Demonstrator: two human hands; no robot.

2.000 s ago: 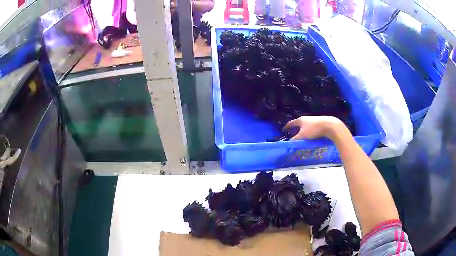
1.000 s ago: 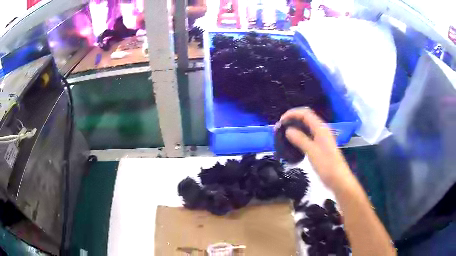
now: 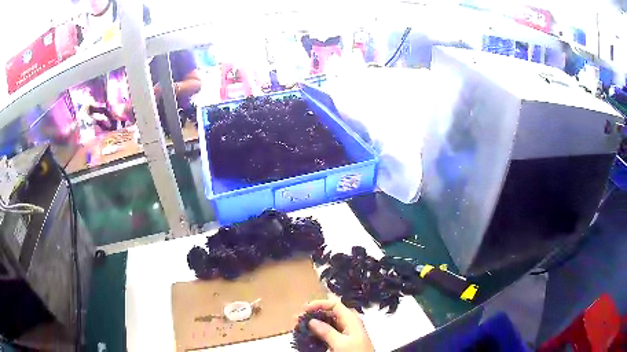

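Observation:
My right hand (image 3: 342, 328) is at the bottom centre, over the cardboard's near right corner, and holds a black spiky hair piece (image 3: 313, 333). My left hand is not in view. The brown cardboard mat (image 3: 275, 302) lies on a white sheet (image 3: 148, 302). A small white dish (image 3: 238, 311) stands on it with a thin white stick across its rim, beside dark stains. Black spiky hair pieces (image 3: 258, 240) are heaped along the cardboard's far edge. Small black curved parts (image 3: 361, 275) lie in a loose pile to its right.
A blue bin (image 3: 295, 194) of black parts stands beyond the sheet, with whitish plastic (image 3: 402, 165) at its right side. A yellow and black tool (image 3: 448, 281) and a large grey box (image 3: 474, 158) are at right. Metal equipment (image 3: 41, 254) is at left. A person's arm (image 3: 187, 85) shows behind the frame.
The right hand has come back from the blue bin to the near edge of the cardboard with a black hair piece. The view has turned right, showing the grey box and the yellow and black tool.

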